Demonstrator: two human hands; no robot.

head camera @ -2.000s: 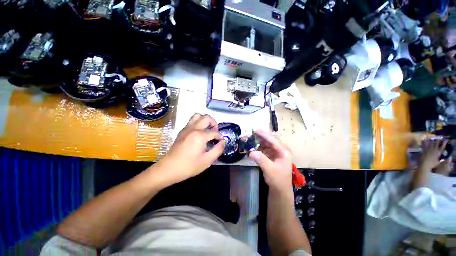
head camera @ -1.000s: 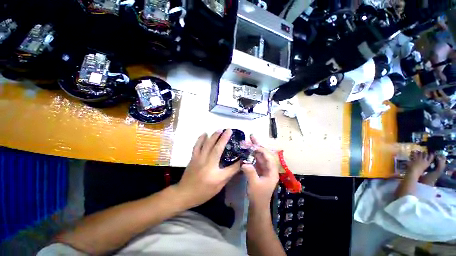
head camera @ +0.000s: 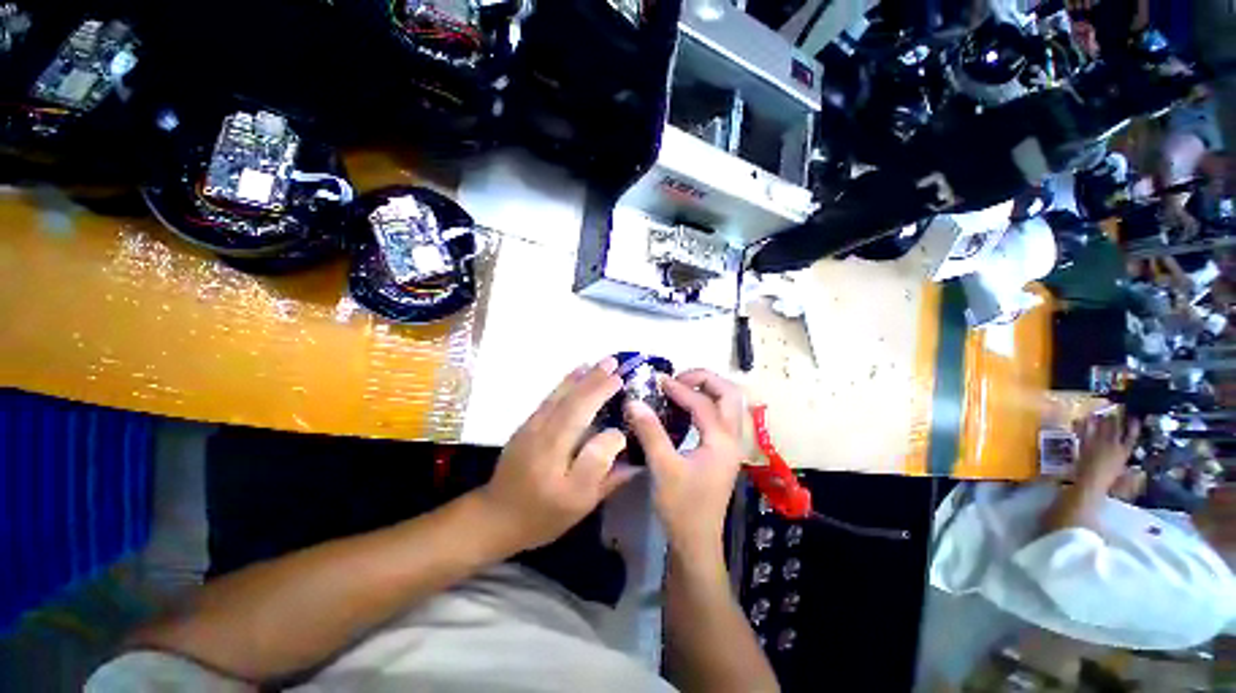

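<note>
A black round camera housing is held over the front edge of the white paper sheet. My left hand grips its left side. My right hand is at its right, with thumb and fingertips on a small pale and dark module at the housing's opening. The fingers hide most of both parts, so whether the module is seated cannot be told.
The screw feeder stands behind the hands, with the electric screwdriver slanting at its right. Part-built cameras stand left. A red-handled tool lies at the bench edge, above a parts tray. Another person's white sleeve is far right.
The right fingers, earlier apart from the housing with a small part, have moved in over its opening. The left hand has closed around the housing. The view has shifted slightly.
</note>
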